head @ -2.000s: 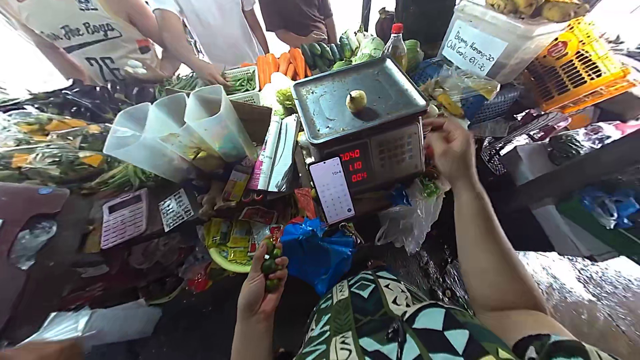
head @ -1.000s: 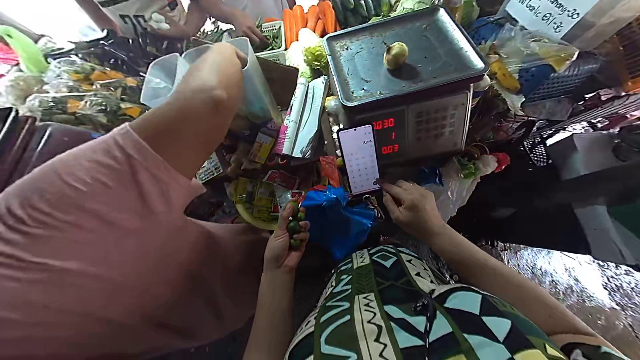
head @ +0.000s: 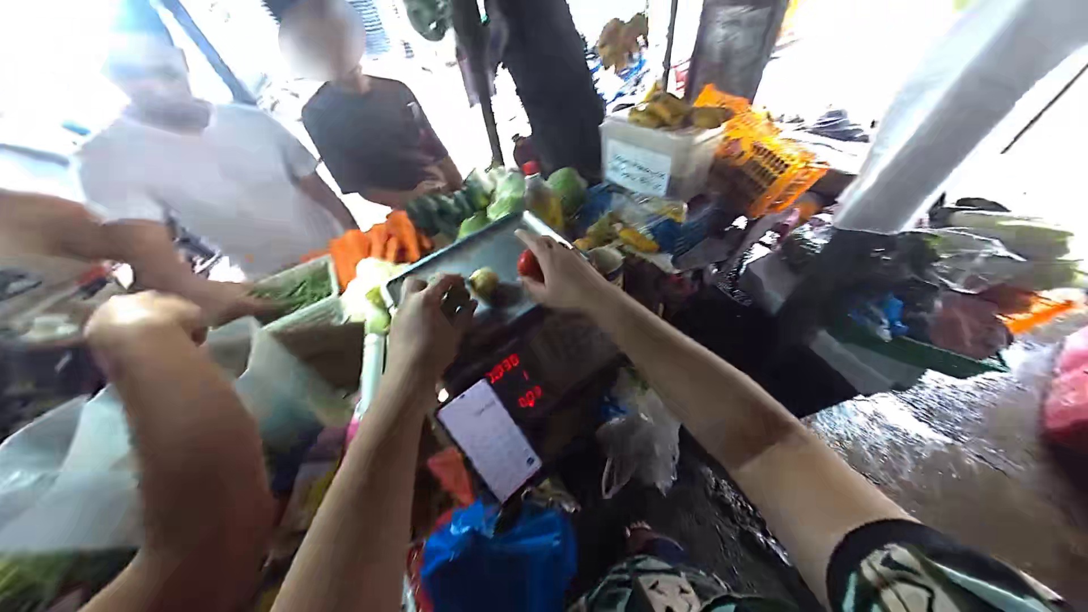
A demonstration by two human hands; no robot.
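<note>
On the metal tray (head: 501, 246) of a digital scale lies a pale yellowish round fruit or vegetable (head: 484, 281). My left hand (head: 429, 327) is over the tray's near left part, curled around small dark green round produce (head: 456, 299). At the tray's right side, my right hand (head: 565, 276) has its fingers at a red tomato-like item (head: 530, 266); whether it grips it or only touches it is unclear. Red digits glow on the scale's display (head: 514, 380). A smartphone (head: 490, 439) leans against the scale's front.
A blue plastic bag (head: 500, 557) is below the phone, a clear bag (head: 642, 433) right of it. Carrots (head: 380, 248), green beans (head: 297, 289), a capped bottle (head: 541, 197) and an orange crate (head: 769, 161) surround the scale. Another person's arm (head: 183, 425) reaches in at left; two people stand opposite.
Both my hands have moved up to the scale tray, the left still with the green produce. A red item now shows at my right hand. The view has tilted up.
</note>
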